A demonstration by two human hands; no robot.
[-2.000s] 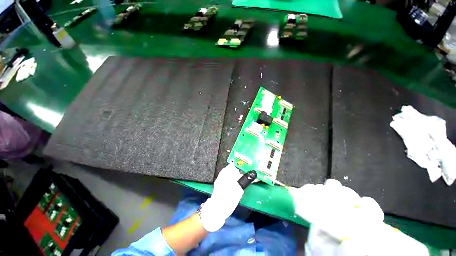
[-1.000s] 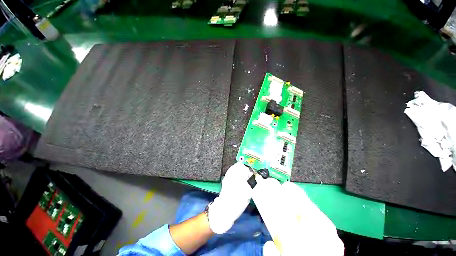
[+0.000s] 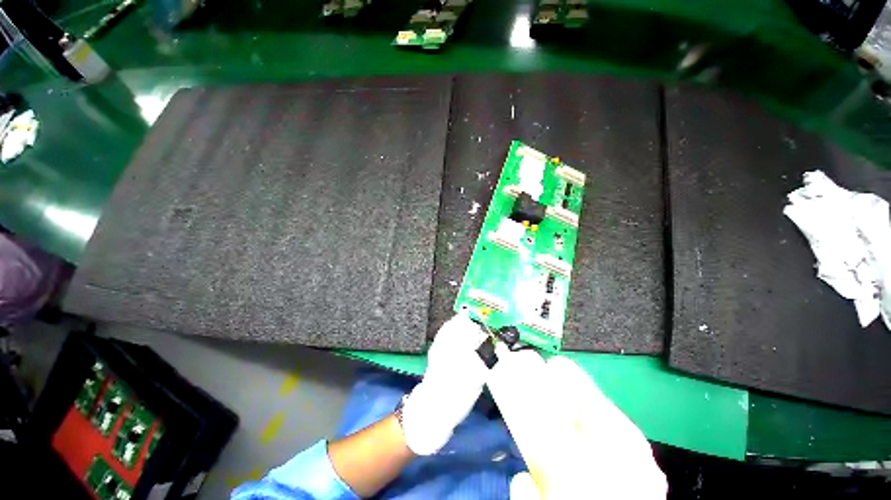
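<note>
A green circuit board [image 3: 503, 269] with pale connector bars and a black block [image 3: 529, 208] lies at a slant over the middle black foam mat. My left hand [image 3: 446, 381], white-gloved with black finger cots, holds the board's near left corner. My right hand [image 3: 576, 420], white-gloved, is right beside it at the board's near end. A thin pale tip [image 3: 491, 330] points at the board's near edge between the hands. The body of the tool blends with the white glove, so the right hand's grip is hard to make out.
Black foam mats [image 3: 283, 215] cover the green bench. A crumpled white cloth [image 3: 842, 244] lies on the right mat. More boards [image 3: 430, 24] stand at the back. A black bin [image 3: 186, 430] with boards on red is at lower left. Part of a person [image 3: 29, 278] shows at far left.
My right hand has come left from beside the board to its near end, next to my left hand. The view has shifted; since one second ago little has moved.
</note>
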